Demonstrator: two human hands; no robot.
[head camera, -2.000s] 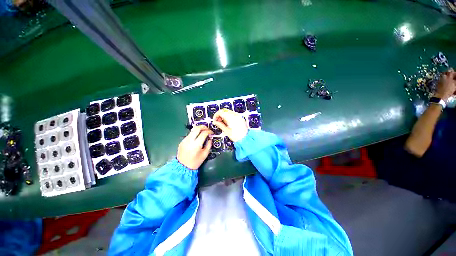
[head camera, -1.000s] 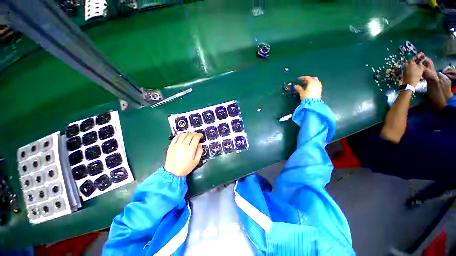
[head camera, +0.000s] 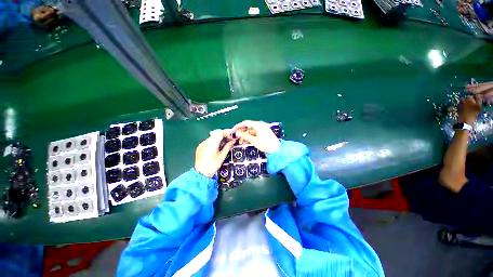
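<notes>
A white tray of black rounded-square housings (head camera: 239, 172) lies on the green bench in front of me. My left hand (head camera: 213, 153) and my right hand (head camera: 258, 136) meet over the tray's back rows and hide part of them. The fingertips of both hands are together on a tiny dark piece (head camera: 234, 135), too small and blurred to make out. Part of the tray's right edge shows beside my right hand.
A second housing tray (head camera: 131, 158), stacked pale-pocket trays (head camera: 69, 176) and a dark parts pile (head camera: 20, 181) lie left. A grey post (head camera: 141, 62) rises beyond. Small parts (head camera: 344, 116), a white sliver (head camera: 336, 146) and a single unit (head camera: 297, 76) lie right. Another person's hand (head camera: 469, 110) is far right.
My right hand has come back from the small loose parts at the right and joined my left hand over the tray. Fewer loose parts show there than two seconds ago. The camera view has shifted.
</notes>
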